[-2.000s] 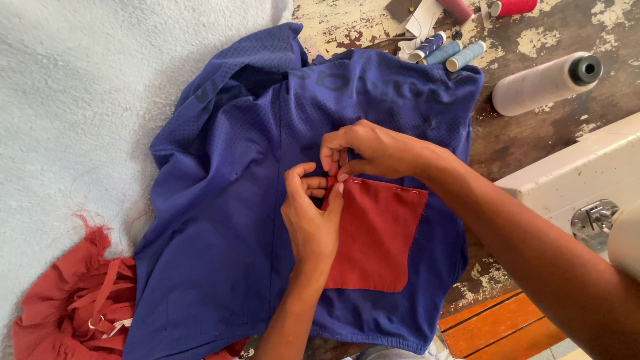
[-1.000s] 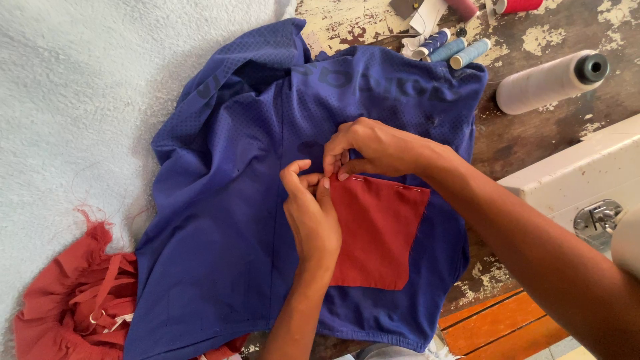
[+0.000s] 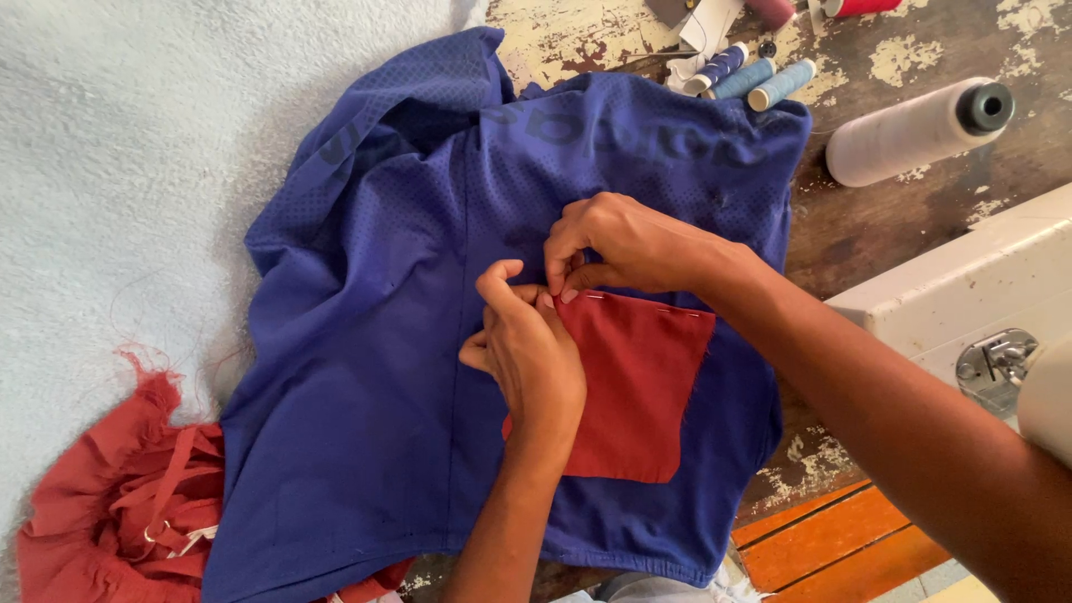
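A blue cloth garment (image 3: 360, 377) with dark printed lettering lies spread out, and a red fabric patch (image 3: 636, 394) rests on its right half. Pins show along the patch's upper edge. My left hand (image 3: 536, 360) pinches the patch's upper left corner between thumb and fingers, covering part of its left side. From above, my right hand (image 3: 628, 247) pinches the same edge just beside it, fingertips nearly touching those of my left hand. Whether a pin is between the fingertips cannot be told.
Blue thread spools (image 3: 783, 84) sit at the garment's top edge, near a small black button (image 3: 766, 49). A large white thread cone (image 3: 913, 134) lies on the worn wooden table (image 3: 846, 243). The sewing machine (image 3: 946, 293) stands at right. Gathered red fabric (image 3: 84, 519) lies lower left.
My left hand's fingers have shifted and now cover more of the patch's left side than two seconds ago. My right hand stays at the patch's upper edge.
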